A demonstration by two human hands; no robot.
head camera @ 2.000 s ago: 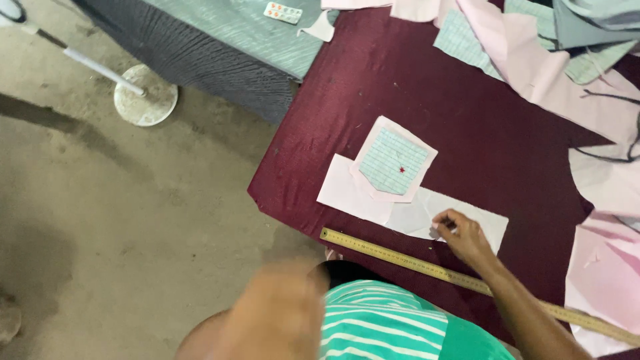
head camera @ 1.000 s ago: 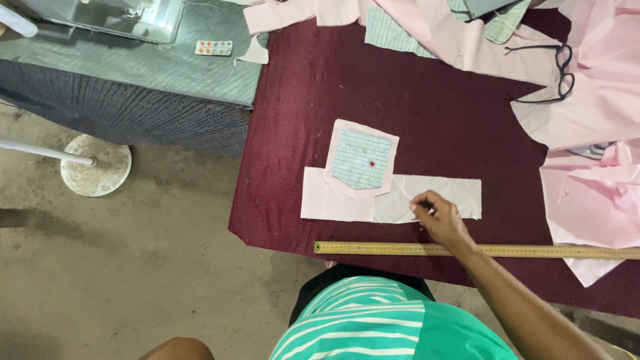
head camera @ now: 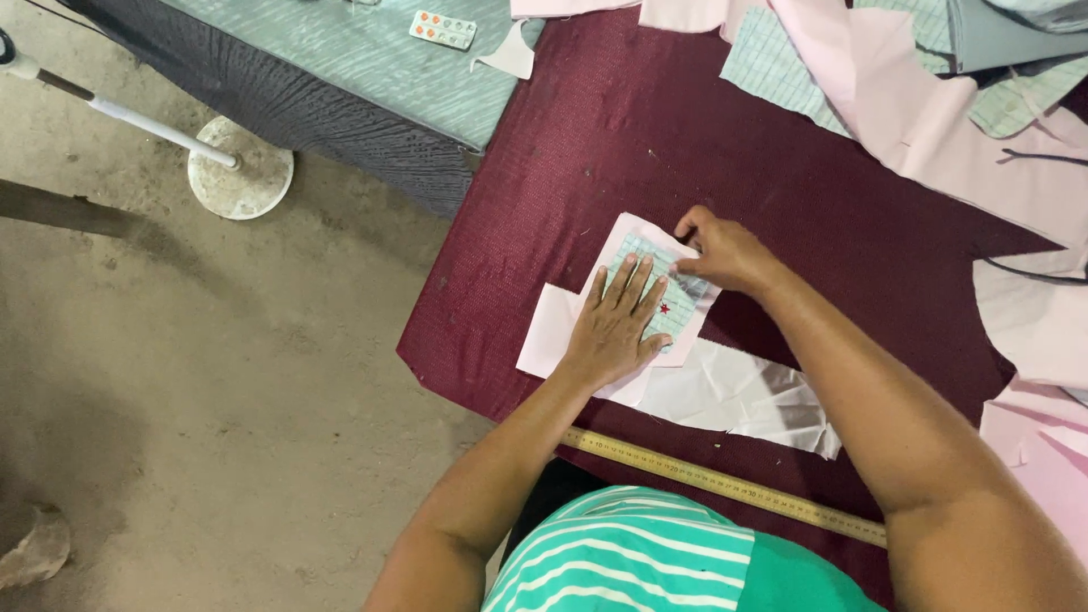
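My left hand (head camera: 619,327) lies flat with spread fingers on a blue checked pocket-shaped piece (head camera: 673,321) that bears a small red star. A pink fabric piece (head camera: 631,223) shows around it as a border. At its upper right edge, my right hand (head camera: 722,253) has its thumb and fingers bent at the border; whether they pinch the cloth cannot be told. Beneath lie a pale pink strip (head camera: 544,336) and a creased whitish piece (head camera: 748,391), on a maroon cloth (head camera: 595,127).
A yellow ruler (head camera: 722,484) lies along the near edge. Pink cloth (head camera: 901,127), checked pieces (head camera: 778,68) and dark-framed glasses (head camera: 1033,274) are at the right. A blister pack (head camera: 442,31) and a white scrap (head camera: 514,53) lie on the adjoining table. A stand with a round base (head camera: 240,183) is on the floor.
My left hand has come onto the checked piece. My right hand has moved from the whitish piece up to the pink border. The checked piece now sits more tilted on the strip. The view has turned.
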